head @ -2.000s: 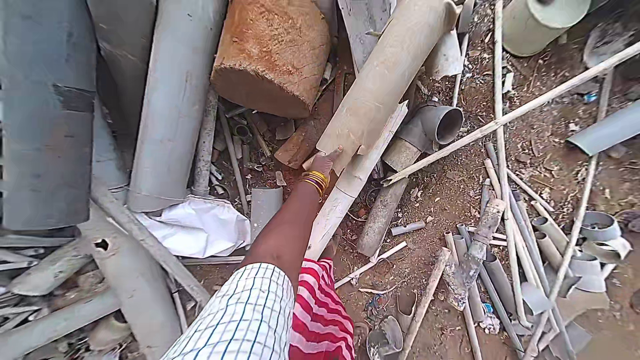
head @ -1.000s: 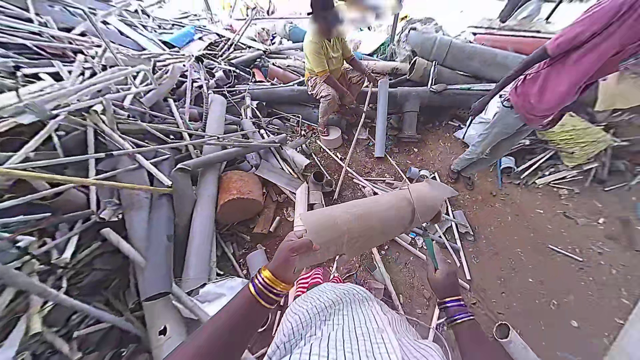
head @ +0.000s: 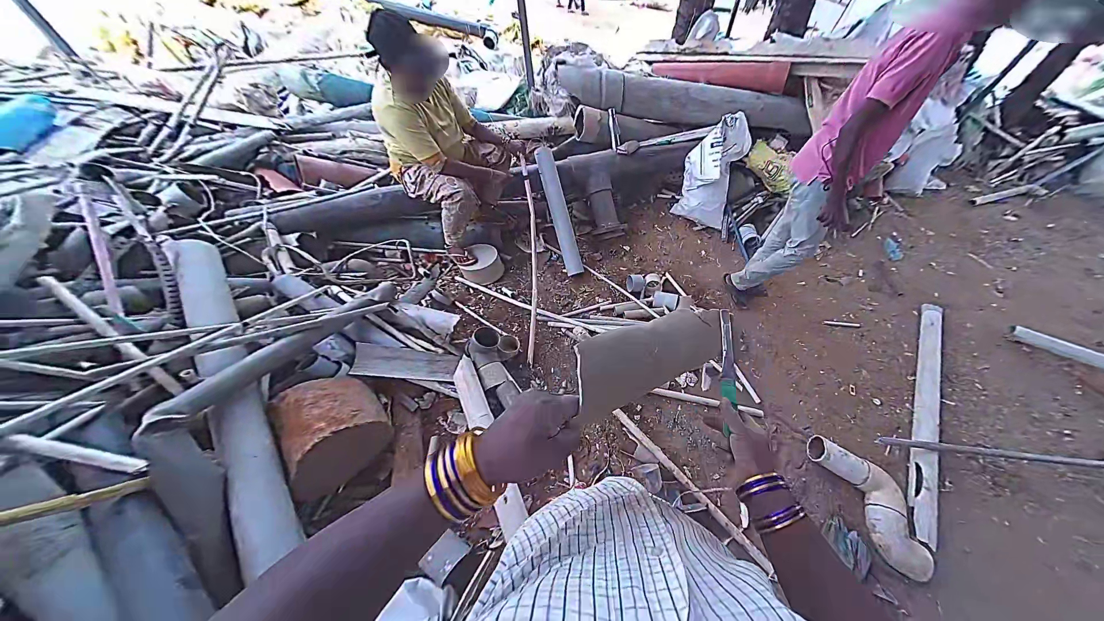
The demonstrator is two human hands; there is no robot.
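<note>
My left hand (head: 530,438), with yellow and purple bangles at its wrist, grips the near left end of a curved grey-brown length of plastic pipe (head: 647,355). The pipe slants up to the right in front of me. My right hand (head: 743,435) holds a tool by its green handle (head: 730,393). Its metal blade (head: 726,338) stands upright against the far right end of the pipe; its exact kind cannot be told.
Scrap pipes (head: 228,371) and a cut log (head: 329,431) lie left. A seated person (head: 427,138) is ahead, and another person (head: 871,129) stands at right. A bent pipe (head: 880,509) and a flat strip (head: 927,414) lie on the ground at right.
The pipe, lying among the scrap two seconds ago with a hand on it, is now held up. The view has swung up. Since one second ago the green-handled tool has come up to the pipe's right end.
</note>
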